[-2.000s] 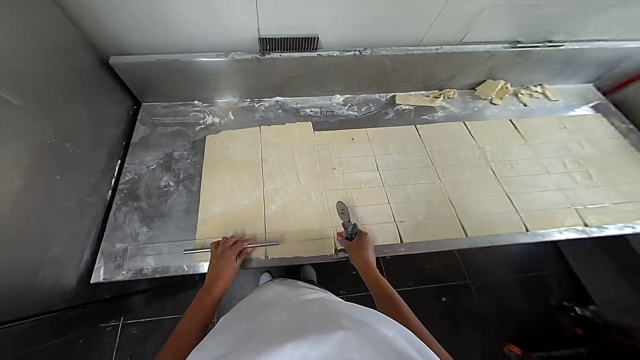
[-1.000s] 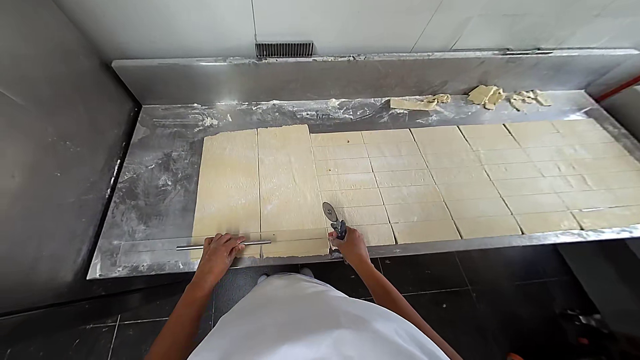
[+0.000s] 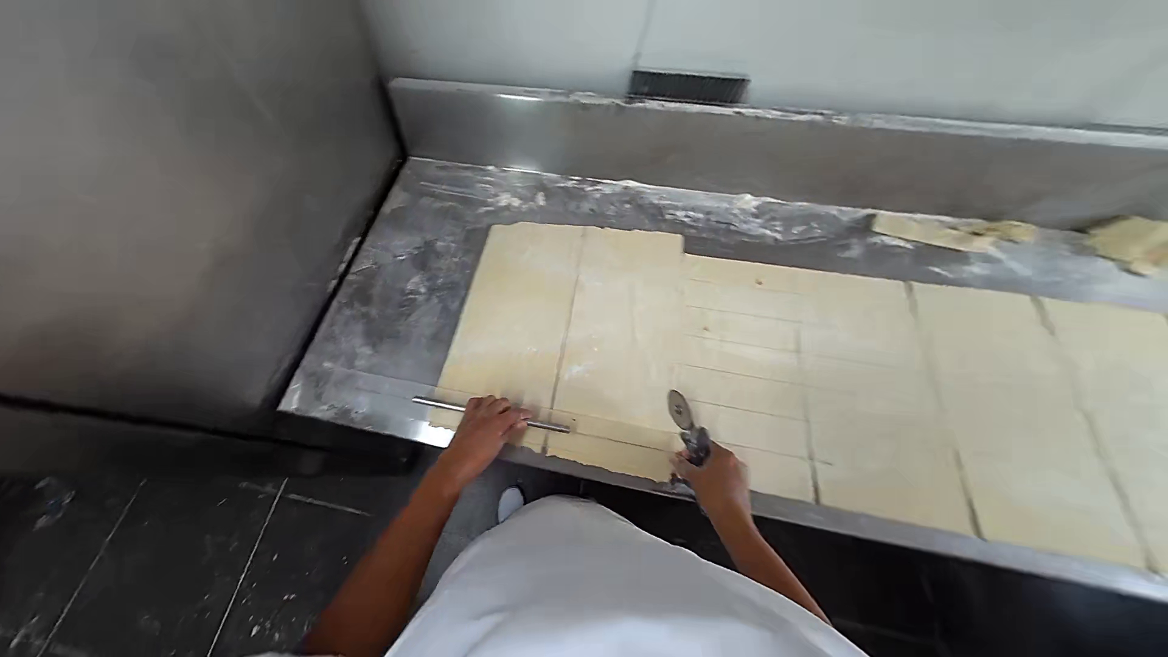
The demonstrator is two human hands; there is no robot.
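Note:
Pale dough sheets (image 3: 620,347) lie flat on a stainless steel worktable (image 3: 388,301), split by long cuts; the part right of centre also has several crosswise cuts. Near the front edge, a thin metal rod (image 3: 547,425) lies across the two leftmost sheets, above what looks like a clear strip. My left hand (image 3: 488,427) rests on that rod, fingers over it. My right hand (image 3: 716,474) grips the dark handle of a wheel cutter (image 3: 681,411), its round blade up and clear of my fingers, beside the front end of the cut between the second and third sheets.
Dough scraps (image 3: 940,233) lie along the back of the table, with another pile (image 3: 1131,242) at the far right. A metal backsplash (image 3: 730,146) runs behind, below a wall vent (image 3: 689,87). A tall steel panel (image 3: 182,201) borders the left side. Flour dusts the metal.
The view has swung toward the left end of the table. Both hands keep nearly the same places on the rod and the cutter.

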